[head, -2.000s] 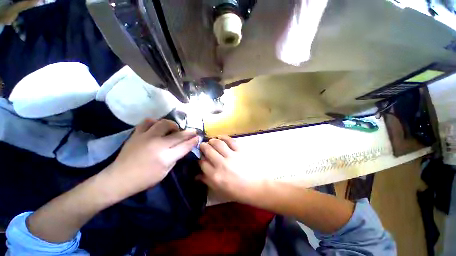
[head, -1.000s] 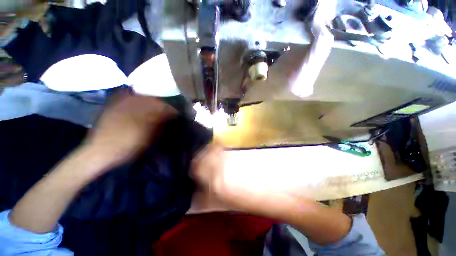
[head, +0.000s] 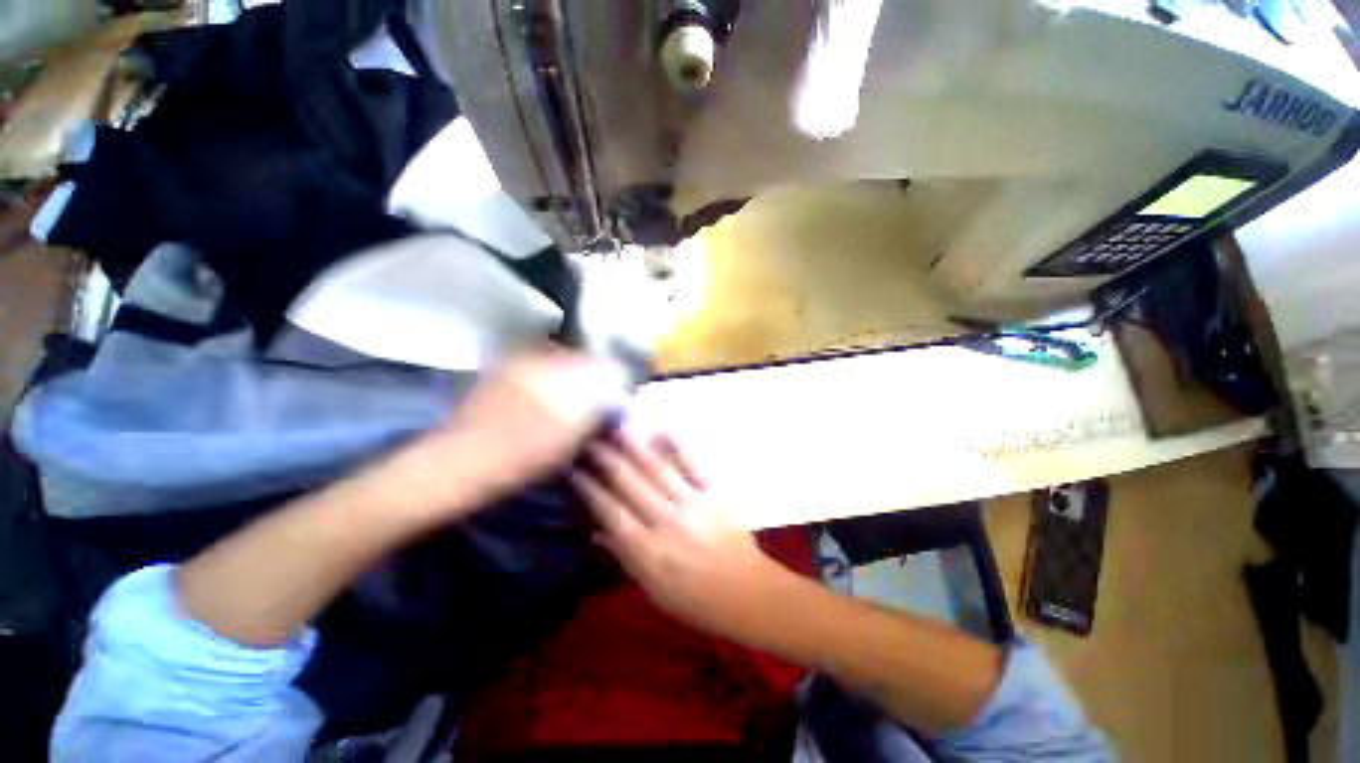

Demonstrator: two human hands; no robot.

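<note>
A dark garment (head: 194,164) with grey-blue lining (head: 224,425) and rounded white pieces (head: 425,298) lies left of the sewing machine (head: 925,105) and hangs toward the lap. My left hand (head: 537,406), blurred, is on the garment's right edge just in front of the needle area. My right hand (head: 664,522) is beside it, its fingertips on the dark cloth at the table's front edge. The exact grip of both hands is hidden by blur. The presser foot area is washed out by the lamp's glare.
Green-handled snips (head: 1044,349) lie right of the machine bed (head: 806,283). The control panel (head: 1163,216) is on the machine's right. A mobile phone (head: 1065,555) lies on the lower wooden surface. Red cloth (head: 641,671) covers the lap.
The garment's white pieces and grey-blue lining have shifted and turned. My left hand has moved right, close to my right hand. The view has shifted, showing the phone.
</note>
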